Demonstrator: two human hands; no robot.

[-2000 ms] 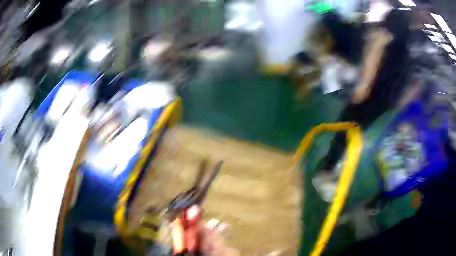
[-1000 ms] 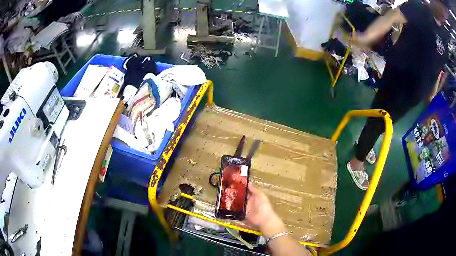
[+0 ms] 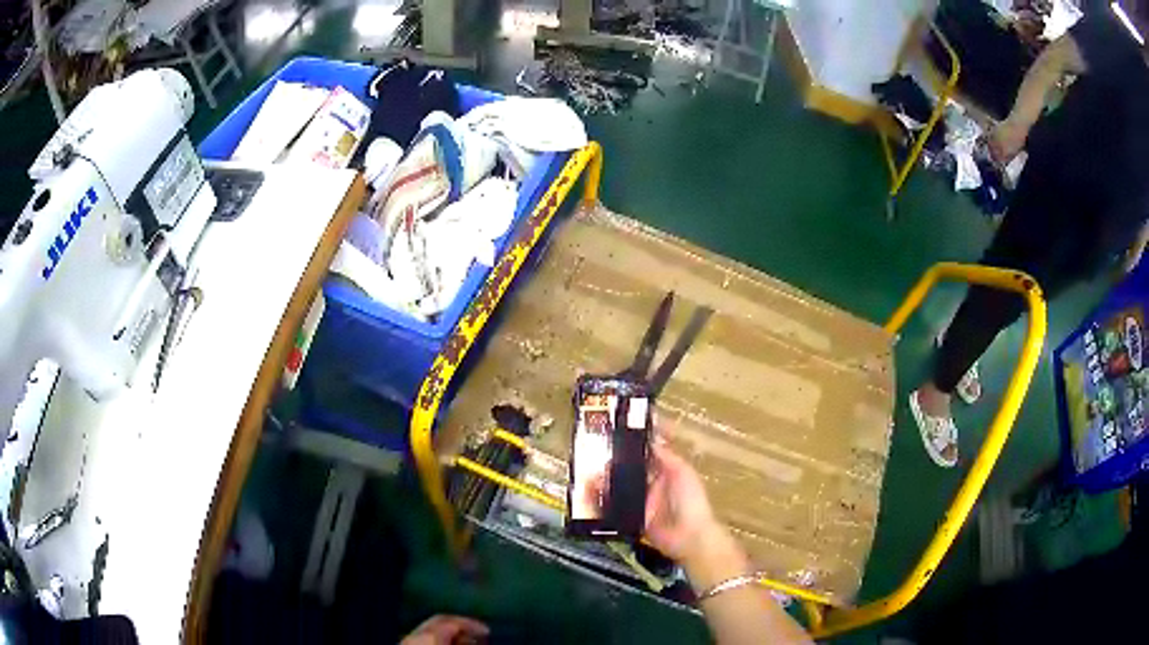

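A smartphone (image 3: 610, 456) is held upright over the trolley's near edge, its screen dark with reddish and pale patches. My right hand (image 3: 680, 502) grips it from its right side, with a bracelet on the wrist. My left hand (image 3: 447, 630) shows only as a few fingers at the bottom edge; the rest is cut off, and it is apart from the phone. Dark shears (image 3: 654, 335) lie on the cardboard behind the phone, blades pointing away; the phone hides their handles.
A yellow trolley frame (image 3: 1027, 365) surrounds a cardboard sheet (image 3: 794, 441). Left of it are a blue crate (image 3: 378, 347) of cloth and a white table (image 3: 240, 328) with a JUKI sewing machine (image 3: 76, 239). A tool tray (image 3: 542, 517) sits low, near the trolley. A person (image 3: 1071, 164) stands at the right.
The view has shifted, so the trolley, crate and table sit further right. The phone's red screen has turned mostly dark. Fingers of my left hand have come in at the bottom edge.
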